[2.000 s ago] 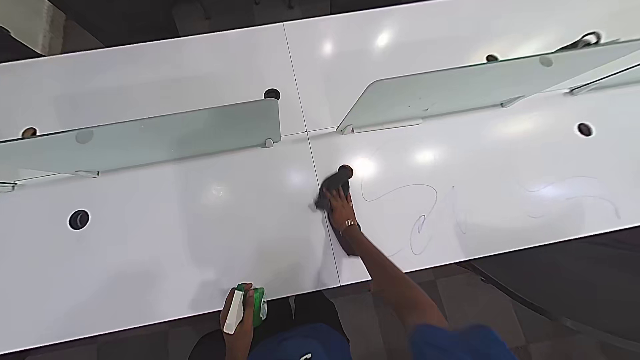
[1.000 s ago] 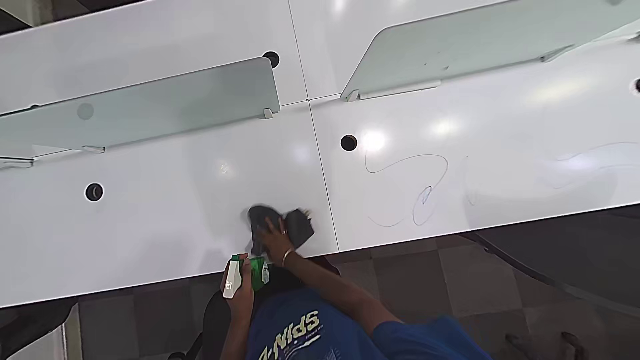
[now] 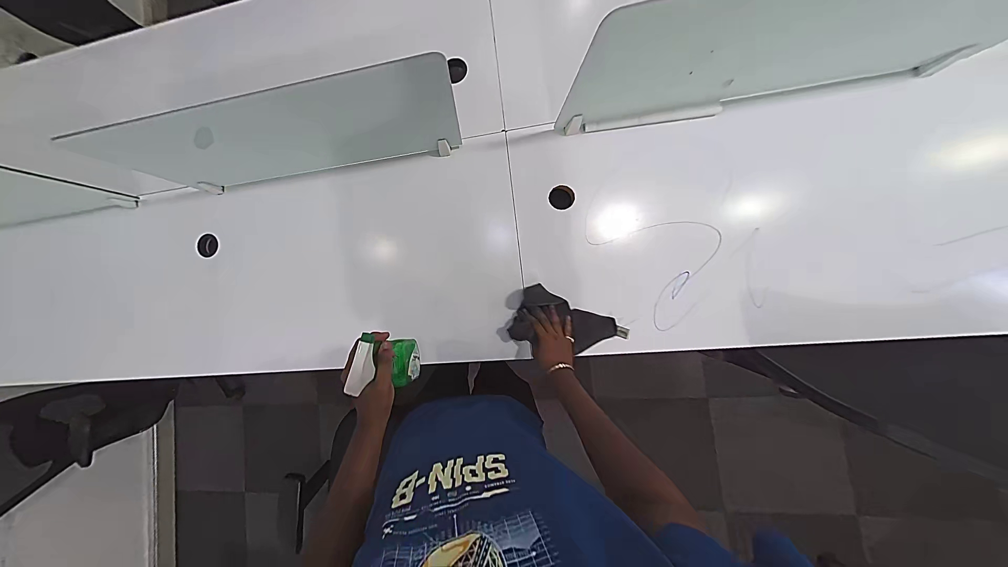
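Observation:
My right hand (image 3: 554,335) lies flat with spread fingers on a dark grey cloth (image 3: 592,329), pressing it to the white desk top (image 3: 441,268) near the front edge, just right of the seam between two panels. A small pale tag sticks out at the cloth's right end. My left hand (image 3: 381,370) is closed around a spray bottle (image 3: 405,362) with a white and green head and a green body, held at the desk's front edge. Thin curved pen lines (image 3: 693,260) mark the desk to the right of the cloth.
Frosted glass dividers (image 3: 315,126) stand along the desk on small clamps, with another divider (image 3: 756,59) at the right. Round cable holes (image 3: 561,197) pierce the top. Dark chairs (image 3: 882,409) are by the front edge, over a checkered floor (image 3: 772,449).
My right hand and the cloth went from near the right cable hole to the front edge left of the seam, then rightward across the seam. My left hand keeps the spray bottle.

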